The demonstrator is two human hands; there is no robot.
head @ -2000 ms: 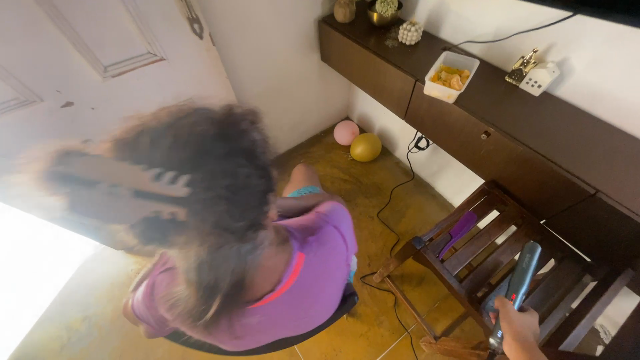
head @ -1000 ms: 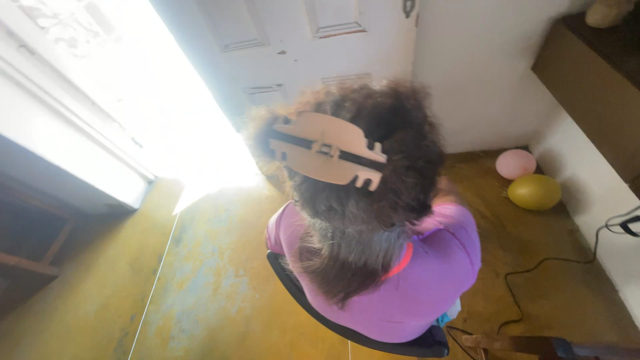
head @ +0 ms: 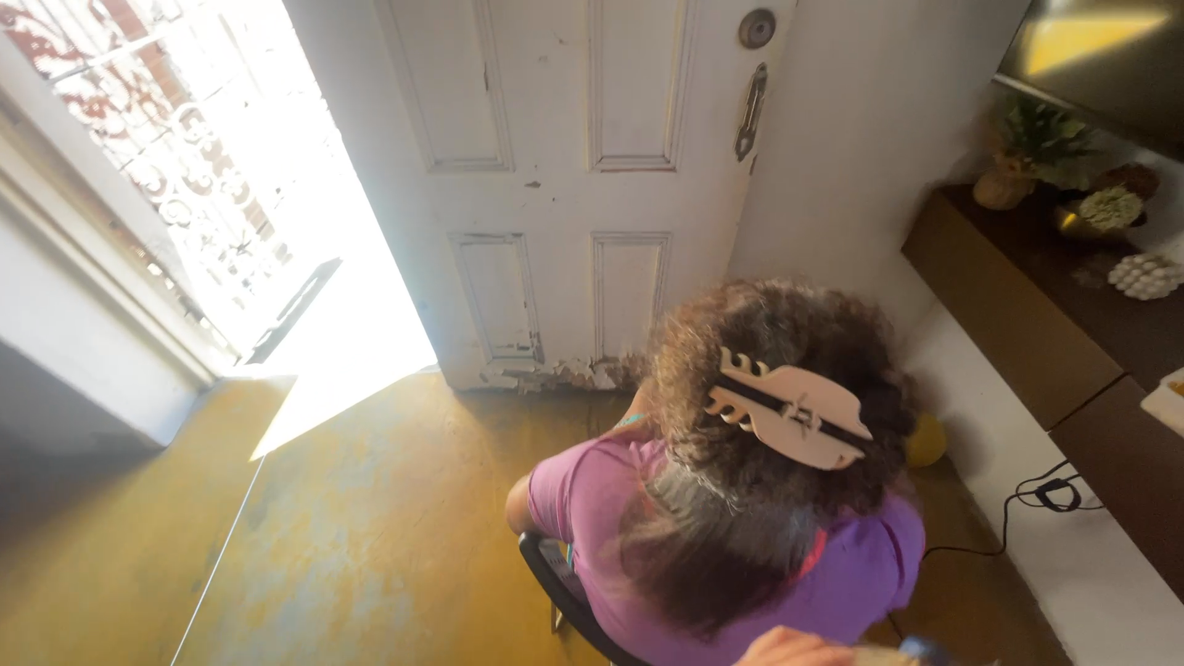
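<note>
One of my hands (head: 795,649) shows only in part at the bottom edge, behind the seated person's back; whether it is the left or right is not clear. Just right of its fingers are a blurred beige thing and a blue thing (head: 923,649), both cut off by the frame, so the hold is unclear. The person wears a purple shirt (head: 592,499) and faces away. A beige and black claw clip (head: 797,416) gathers the curly upper hair (head: 768,319). Loose, smoother hair (head: 703,564) hangs below it down the back.
The person sits on a chair with a black backrest (head: 578,597). Ahead stands a white panelled door (head: 555,203), with bright light and a metal grille (head: 213,176) to its left. A dark wall cabinet (head: 1017,314), a cable (head: 985,552) and a yellow balloon (head: 927,439) are at right.
The hand that held a blue-grey hair straightener over the wooden folding chair two seconds ago is gone from there. A hand now shows at the bottom edge. The view has swung considerably.
</note>
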